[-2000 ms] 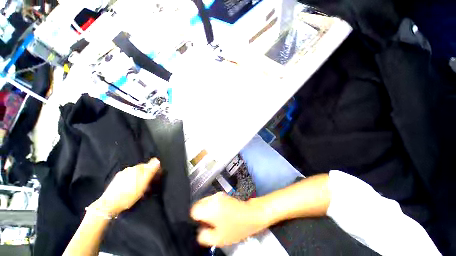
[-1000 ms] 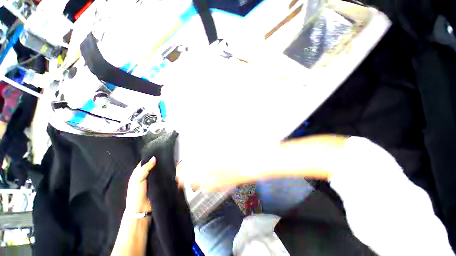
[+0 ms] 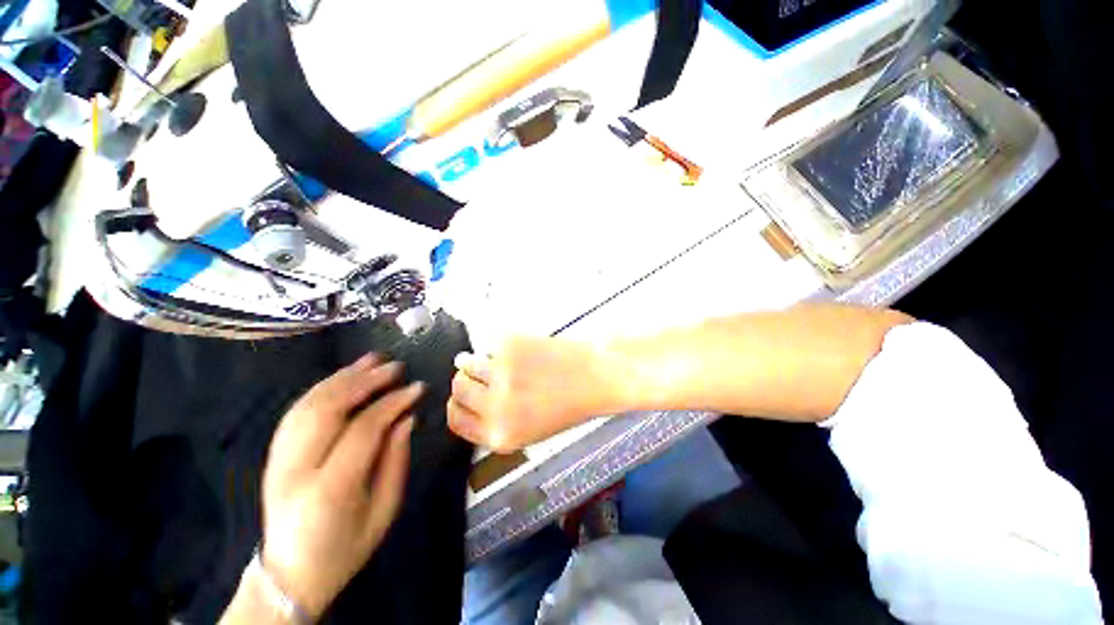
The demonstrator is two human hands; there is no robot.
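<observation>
The black garment piece (image 3: 159,452) lies over the left of the table and runs up under the machine head. My left hand (image 3: 336,470) lies on the cloth with its fingers spread a little, just below the needle area (image 3: 397,293). My right hand (image 3: 519,391) is closed at the cloth's right edge, fingertips curled on that edge. The fold under the fingers is too dark to make out. The white sewing machine head (image 3: 367,55) stands above the hands, with a blue piece (image 3: 441,258) by the needle.
Orange thread snips (image 3: 666,155) lie on the machine bed behind the hands. A phone-like dark rectangle (image 3: 892,153) sits in a shallow box at the right table corner. Black strips (image 3: 324,134) hang over the head, beside a wooden-handled tool (image 3: 513,76). A measuring strip (image 3: 586,464) runs along the front edge.
The view has come closer to the machine. My right hand has moved up to the cloth's edge near the needle. My left hand lies flatter, with its fingers nearer the needle area.
</observation>
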